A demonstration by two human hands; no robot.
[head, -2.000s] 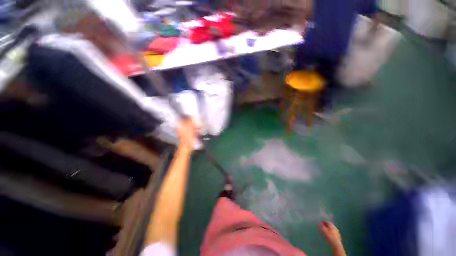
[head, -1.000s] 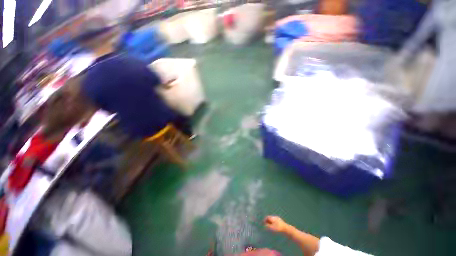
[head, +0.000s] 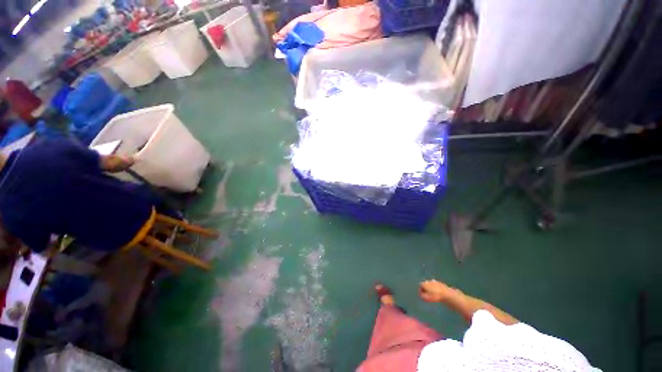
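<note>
A glaring white pile of clear poly bags lies on a deep blue plastic crate, ahead of me at the upper middle. Crinkly film hangs over the crate's edges. My right hand is low in the picture, below the crate and apart from it. Its fingers look loosely curled and nothing shows in it. My left hand is not in view.
A person in dark blue bends at the left by a yellow-orange stool and white tub. Another white tub stands behind the crate. A metal stand with wheeled legs and hanging garments are at the right.
The view has swung right, from the work table to the crate. My left hand, earlier around a thin dark pole, has left the picture. My right hand still hangs low.
</note>
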